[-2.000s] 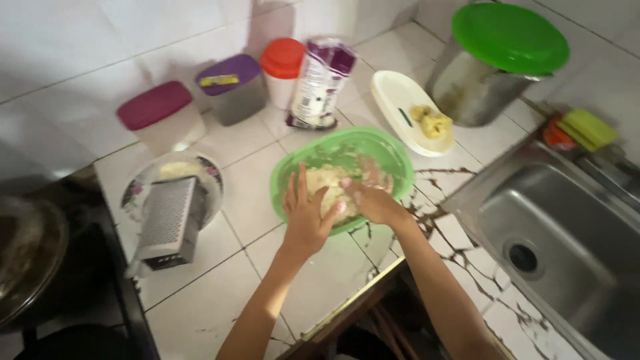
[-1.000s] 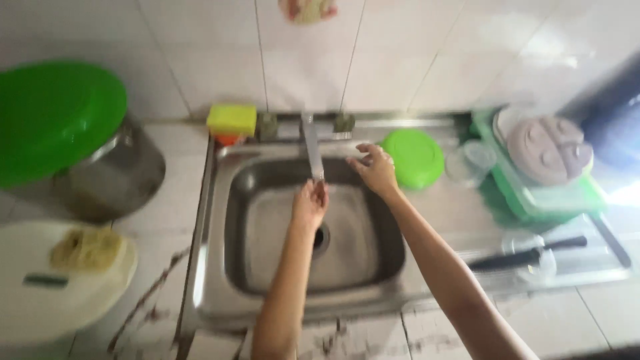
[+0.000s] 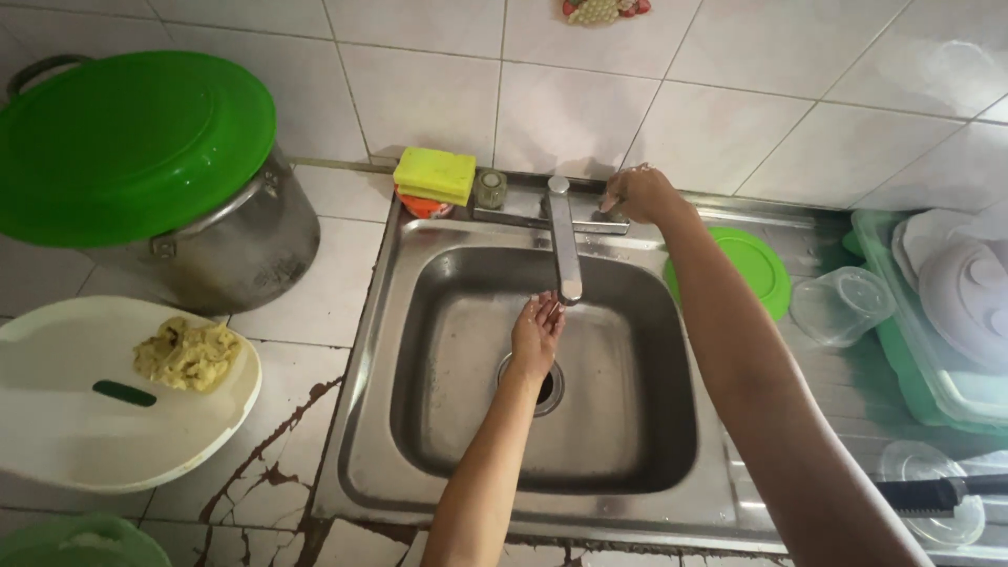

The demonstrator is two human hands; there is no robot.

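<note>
My left hand [image 3: 539, 335] is palm up with fingers apart beneath the spout tip of the metal faucet [image 3: 562, 236], over the stainless steel sink [image 3: 465, 378]; it holds nothing. My right hand [image 3: 642, 194] is at the faucet's right side, fingers curled over the spot where a tap knob would sit; the knob itself is hidden. Bits of pale residue show on the fingers. The left tap knob [image 3: 491, 189] is visible beside a yellow sponge [image 3: 435, 175], which rests on an orange item [image 3: 424, 206]. Whether water runs cannot be made out.
Left of the sink stand a metal pot with a green lid [image 3: 142, 142], a white board [image 3: 63, 425] bearing yellowish mash [image 3: 187, 353], and a green basin [image 3: 79, 543]. On the right lie a green lid [image 3: 748, 272], a clear cup [image 3: 841, 305], a dish rack [image 3: 913, 378] and a black-handled knife [image 3: 921, 496].
Two seconds ago both hands were in the green basin; the view has swung right to the sink. Since one second ago, my right hand has gone to the faucet's right side.
</note>
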